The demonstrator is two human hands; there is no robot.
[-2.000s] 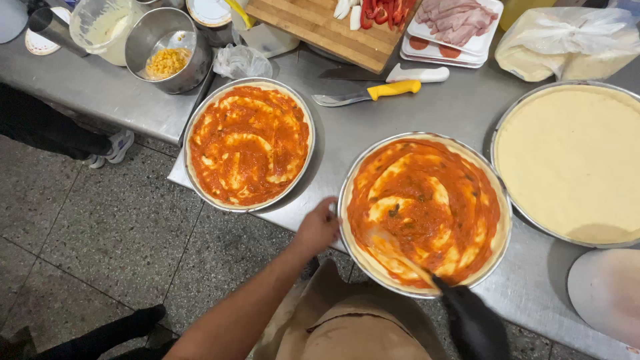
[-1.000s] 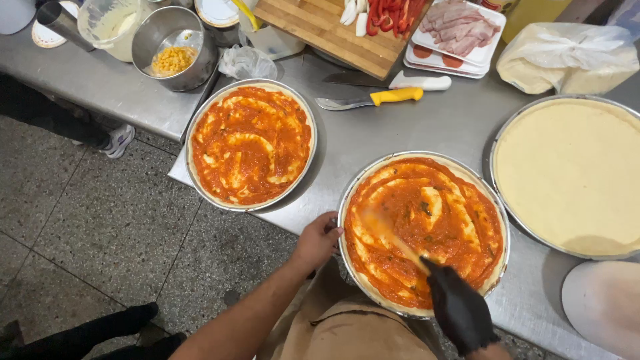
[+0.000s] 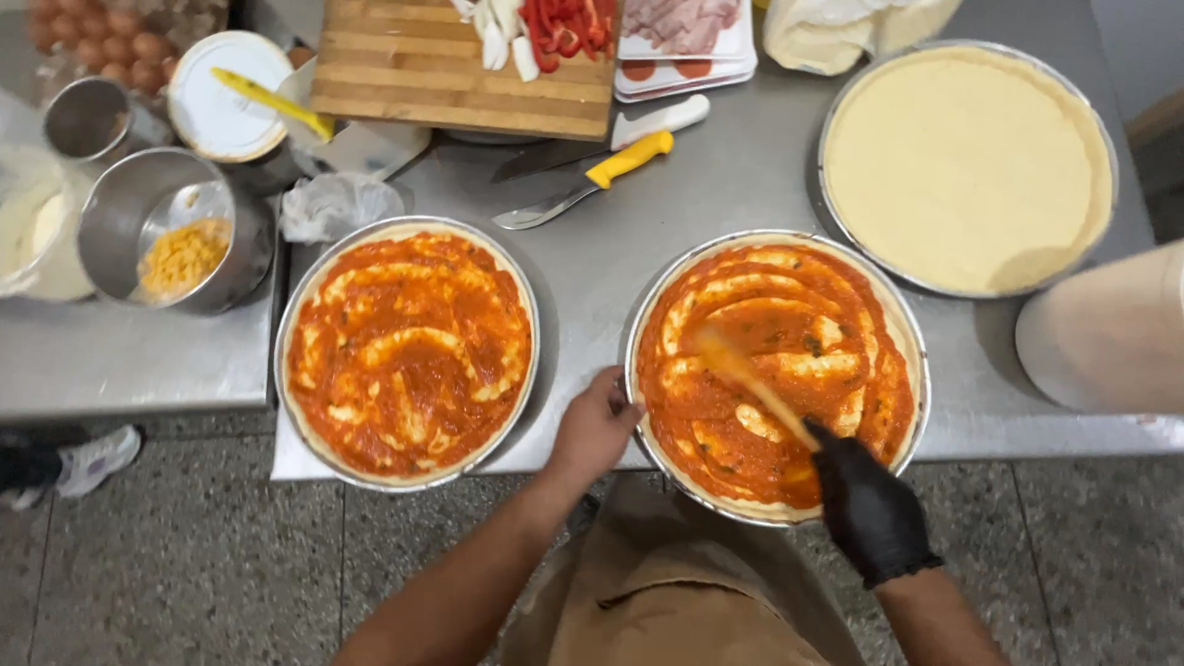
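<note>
My left hand (image 3: 597, 425) grips the left rim of a round metal pan whose pizza dough is spread with tomato sauce (image 3: 777, 370). In a black glove, my right hand (image 3: 869, 504) holds a wooden spoon (image 3: 763, 393), its blurred head in the sauce left of the middle. A second sauced pizza in a pan (image 3: 407, 351) lies to the left, over the table's front edge. Behind and to the right, a larger pan holds plain dough (image 3: 967, 171).
A yellow-handled knife (image 3: 629, 160) and a white-handled knife (image 3: 661, 122) lie behind the pans, near a wooden cutting board (image 3: 444, 83) with sliced peppers. A steel pot (image 3: 120, 231) stands left, a white container (image 3: 1110, 333) right. A person's shoe (image 3: 99, 461) shows on the floor.
The gloved right hand has moved the spoon through the sauce, and the pale streaks have changed shape. My left hand stays at the pan's left rim.
</note>
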